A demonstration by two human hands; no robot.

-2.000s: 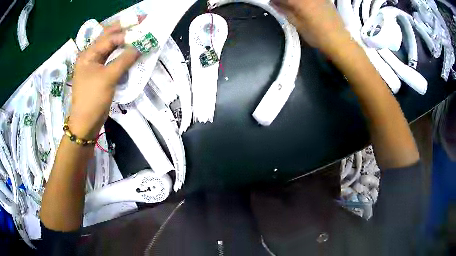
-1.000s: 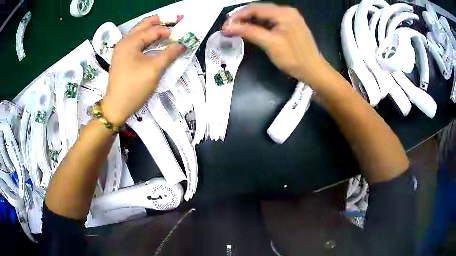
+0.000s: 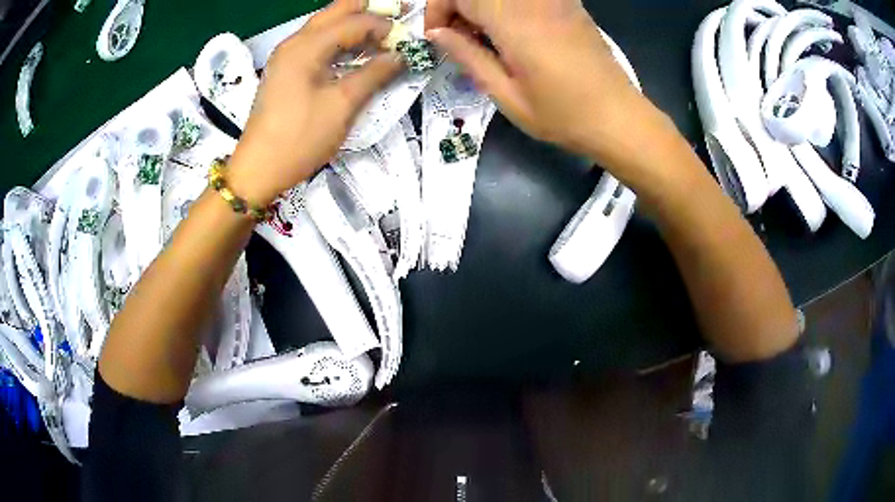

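Observation:
My left hand (image 3: 309,103) is at the top centre-left, its thumb and fingers closed on a small green circuit board (image 3: 418,55) with a pale piece beside it. My right hand (image 3: 535,69) is close on its right, fingertips bent together near the board; whether they pinch a wire cannot be seen. A white housing half (image 3: 449,211) with another green board in it lies below the hands, its round head partly hidden by my right hand. A white curved arm (image 3: 594,230) lies under my right forearm.
Overlapping white shells with green boards (image 3: 93,221) lie at left. A vented shell (image 3: 329,375) lies near the bench's front edge. A bundle of white arms (image 3: 775,108) lies at right. The green belt (image 3: 74,98) carries white pieces at upper left. White parts show below the bench at right.
My left hand has moved right and up with the board, closer to my right hand. The curved arm under my right forearm has turned or shifted slightly. The whole view has shifted a little.

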